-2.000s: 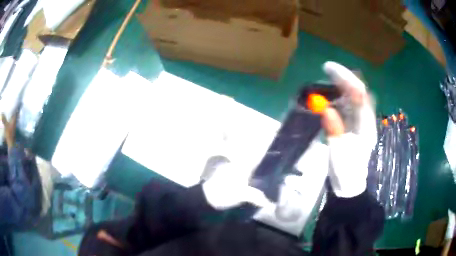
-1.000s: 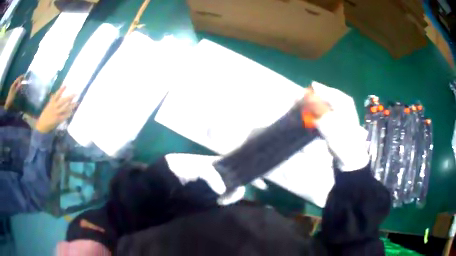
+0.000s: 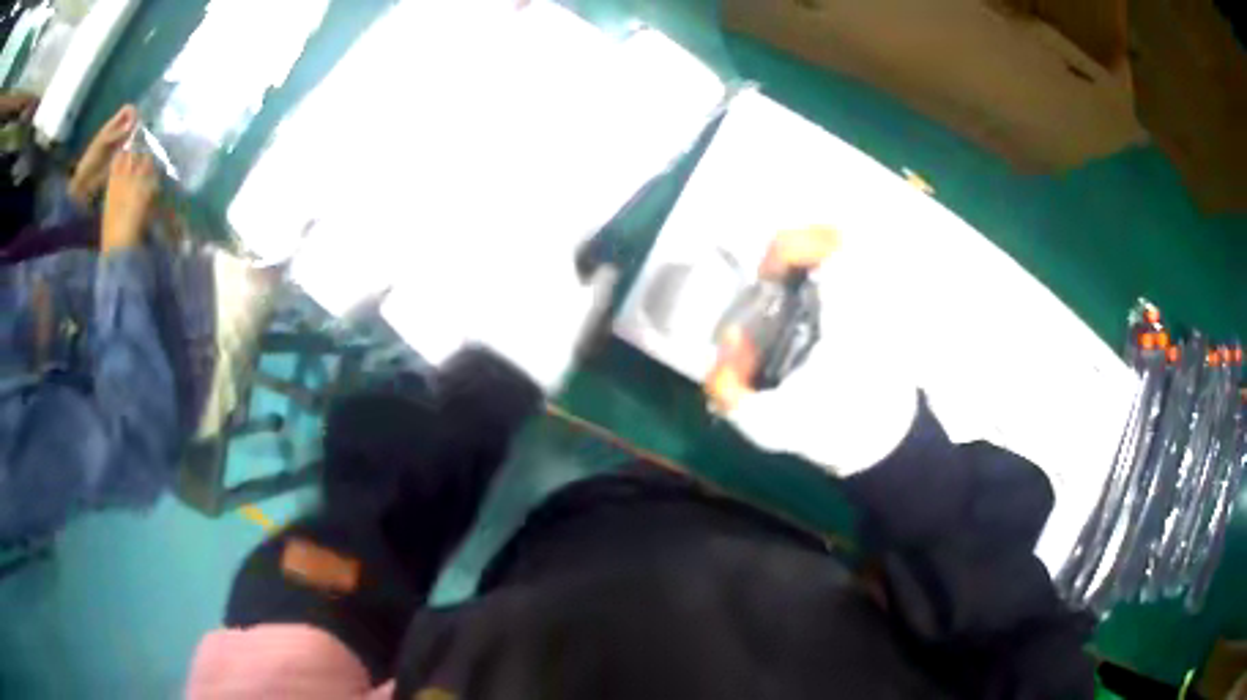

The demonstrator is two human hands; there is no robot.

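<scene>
White trays, bright with glare, lie in front of me: one at the right (image 3: 985, 328) and a stack or group at the left (image 3: 451, 151). My right hand (image 3: 834, 410), in a white glove with bare fingertips, is closed on a dark, shiny bagged part (image 3: 789, 328) above the left end of the right tray. A round recess shows beside it. My left hand (image 3: 472, 308) is at the near edge of the left trays; its white glove blurs into them and its fingers cannot be made out.
Several bagged black parts with orange ends (image 3: 1162, 465) lie at the right. Brown cartons (image 3: 944, 69) stand at the far side. Another person's hands (image 3: 130, 178) hold shiny film at the left. A dark-framed stand (image 3: 280, 424) is below them.
The view has shifted left. The black part was stretched between both hands; now only my right hand visibly holds a dark part. My left hand has moved to the left trays.
</scene>
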